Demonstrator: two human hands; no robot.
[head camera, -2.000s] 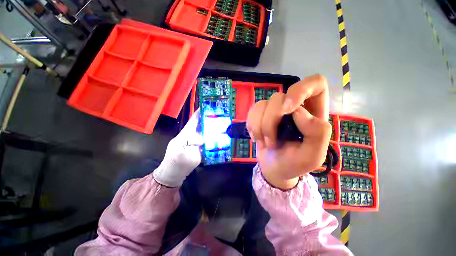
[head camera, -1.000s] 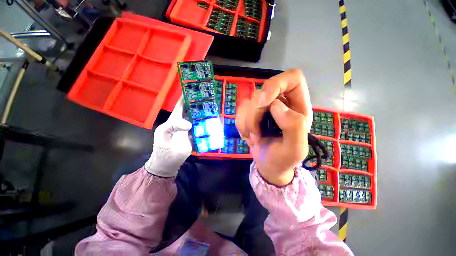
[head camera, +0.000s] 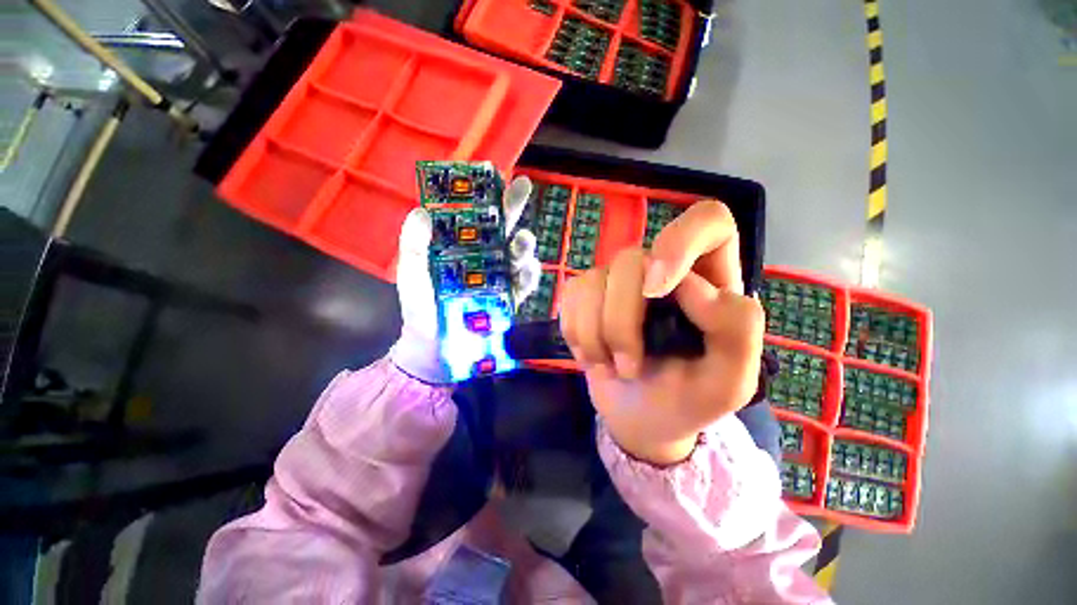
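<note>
A green PCB panel (head camera: 470, 242) of several joined boards, with orange square parts facing up, lies in my gloved left hand (head camera: 416, 296). The white glove's thumb is at one long edge and its fingers at the other. My bare right hand (head camera: 667, 325) is closed around a black UV torch (head camera: 537, 340). The torch tip is close to the panel's lower right edge, and blue-white light covers the lower boards. Behind the hands is a red compartment tray (head camera: 614, 242) of green panels in a black tote (head camera: 742, 195), partly hidden by both hands.
Empty red trays (head camera: 366, 124) lie stacked at an angle on the left. Another filled red tray (head camera: 567, 36) in a black tote is at the top. A loose red tray of boards (head camera: 915, 408) is on the floor at right, over striped tape (head camera: 876, 142).
The panel has turned from its plain side to the side with orange parts, and now lies across the left palm. The torch tip is now visible beside it. The trays have shifted right in view.
</note>
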